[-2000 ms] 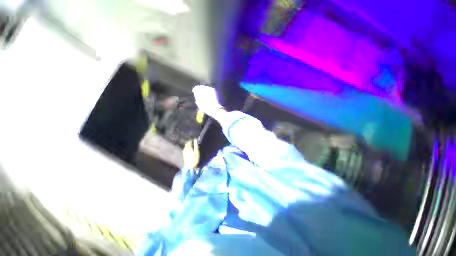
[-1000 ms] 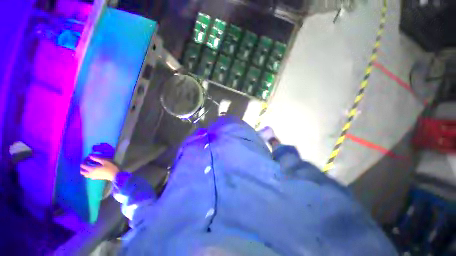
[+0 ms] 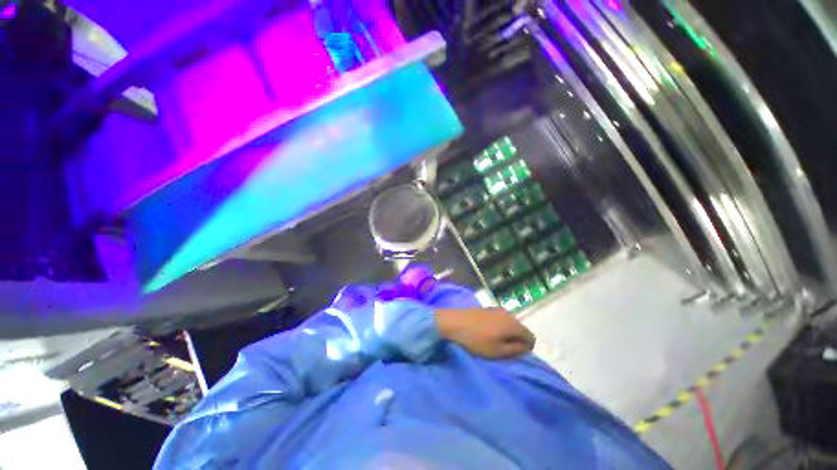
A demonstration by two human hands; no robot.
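Observation:
My left hand (image 3: 488, 332) extends from a light blue sleeve across the front of my smock. Its fingers look curled, but blur hides whether it holds anything. My right hand cannot be made out. A small purple-pink patch shows at the upper edge of the smock; I cannot tell what it is. Beyond my left hand, a dark tray with rows of green circuit boards (image 3: 514, 220) lies low beside a round metal-rimmed stool (image 3: 405, 218).
The booth's blue-teal front panel (image 3: 312, 165) spans the upper left, with a violet-lit bench behind it. Curved metallic rails (image 3: 642, 119) stand at the upper right. A yellow-black floor line (image 3: 707, 381) and a dark box (image 3: 808, 390) are at the lower right.
The view has turned, bringing the booth panel to the upper left and the rails to the right. My left hand has left the panel and is now in front of my smock.

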